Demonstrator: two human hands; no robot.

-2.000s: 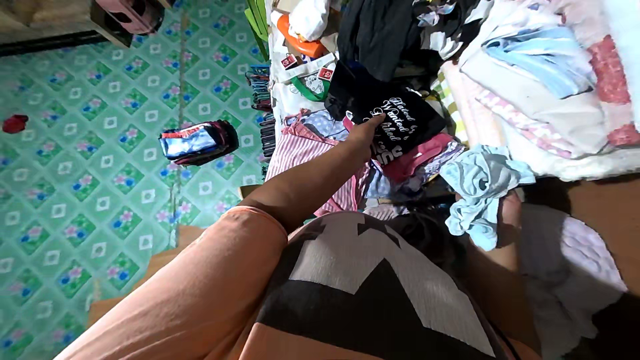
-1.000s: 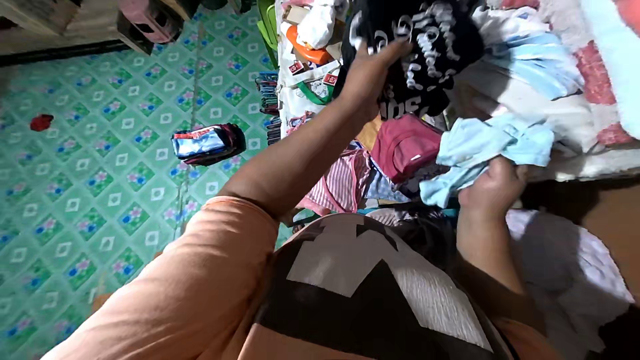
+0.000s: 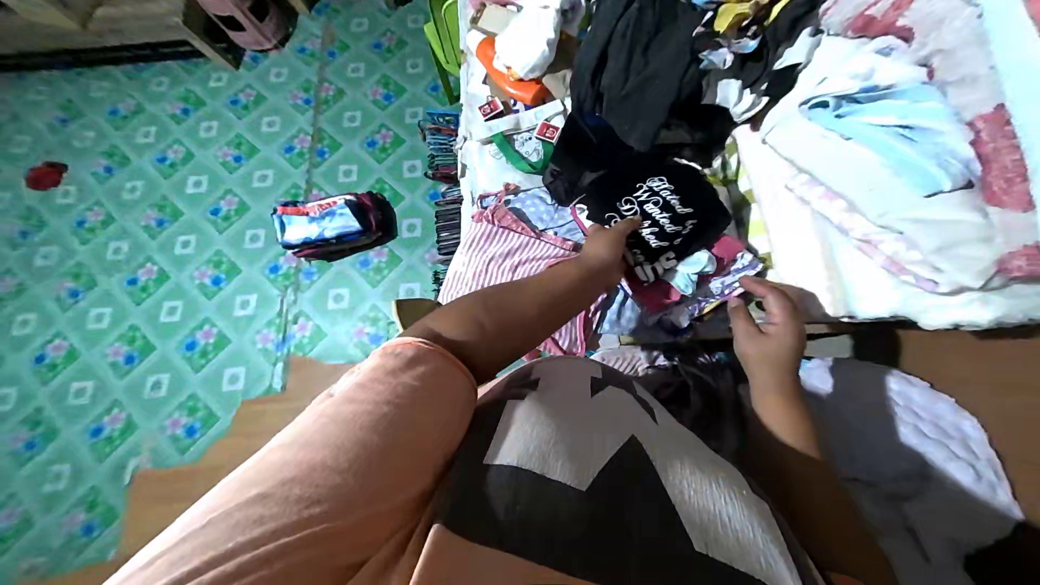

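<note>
My left hand (image 3: 609, 244) is on a black garment with white lettering (image 3: 674, 203), its thumb over the cloth and the other fingers mostly hidden. The garment lies bunched on a pile of clothes. My right hand (image 3: 768, 333) is at the pile's near right side, thumb and forefinger apart, close to a purple-and-white patterned cloth (image 3: 735, 272); whether they touch it is unclear. A small pale blue cloth (image 3: 695, 272) shows beside the black garment. Left of it lies a pink-and-white striped garment (image 3: 508, 260).
Dark clothes (image 3: 638, 65) are heaped farther back. White bedding (image 3: 845, 236) lies at right, with light blue cloth (image 3: 902, 130) on it. An orange object (image 3: 512, 77) is near the far left edge. A folded bundle (image 3: 329, 225) sits on the green patterned floor (image 3: 195, 276).
The light blue cloth has left my right hand, which has moved left toward the pile. My left hand has lowered the black garment, held up one second ago, onto the pile.
</note>
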